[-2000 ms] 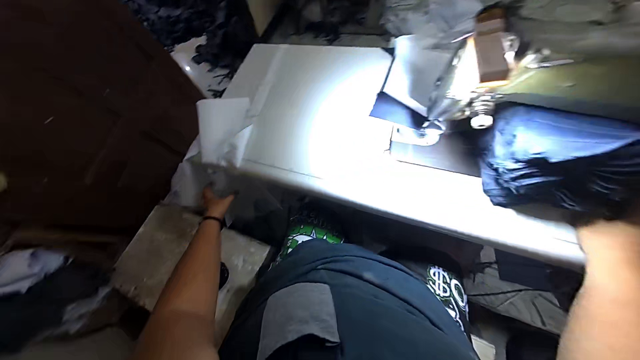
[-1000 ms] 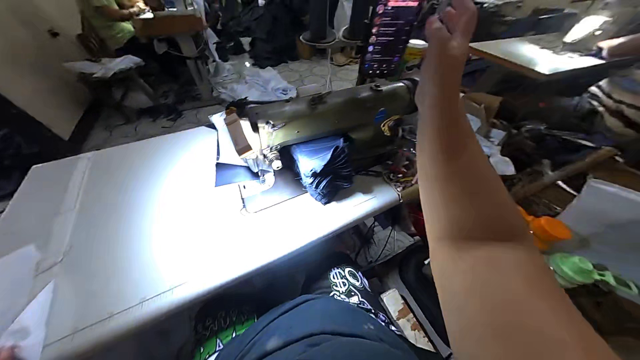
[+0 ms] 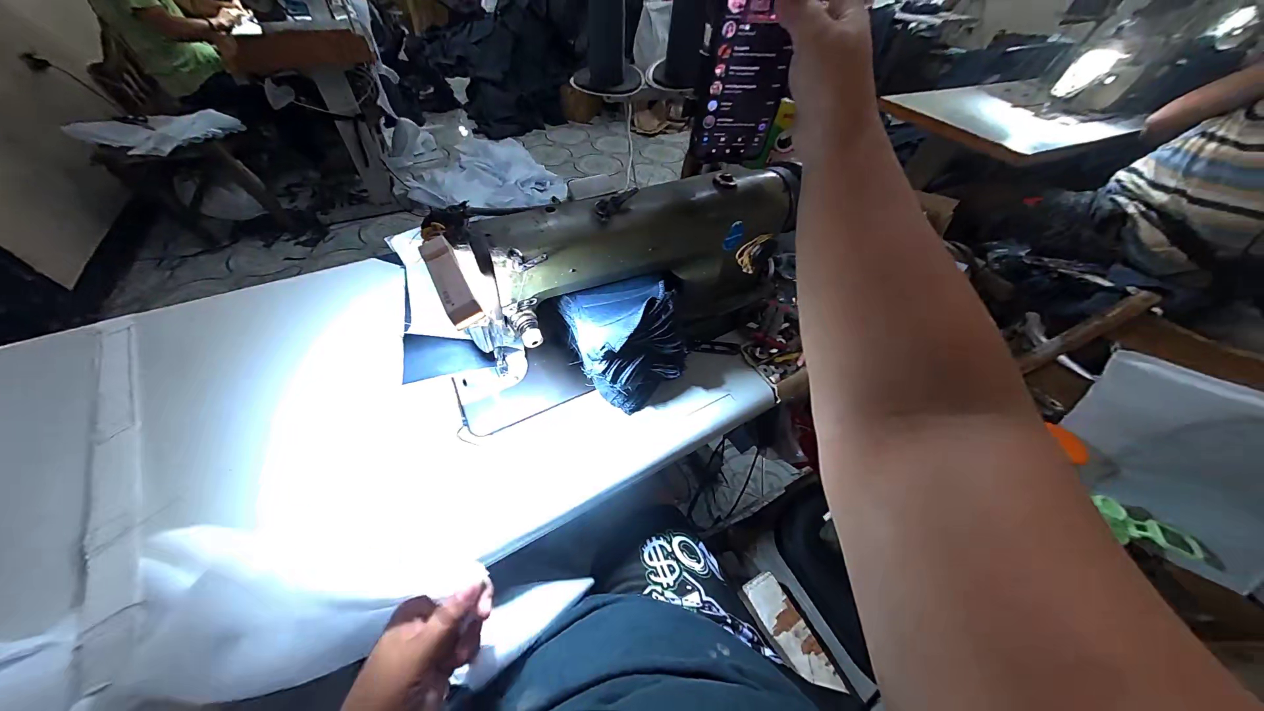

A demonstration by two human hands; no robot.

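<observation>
My left hand [image 3: 430,642] pinches the edge of a thin white fabric [image 3: 267,602], which spreads over the near left of the white sewing table [image 3: 346,434]. Raised at the top, my right hand [image 3: 834,20] is partly cut off by the frame, beside a smartphone [image 3: 741,89] with a lit screen; whether its fingers hold anything is unclear. Below the phone lies the green industrial sewing machine [image 3: 632,232]. A bundle of dark blue denim pieces [image 3: 627,341] rests under its arm. Flat blue fabric [image 3: 439,357] lies by the needle area.
Two thread cones [image 3: 605,49] stand behind the machine. A person [image 3: 178,44] sits at another machine at upper left, and another person's arm [image 3: 1205,104] shows at right. White cloth [image 3: 484,173] lies on the floor. Green plastic [image 3: 1155,533] is at lower right.
The view has swung widely. My left hand, low beside the table's left end two seconds ago, now holds white fabric at the front edge. My right arm has risen from the machine's right side towards the phone.
</observation>
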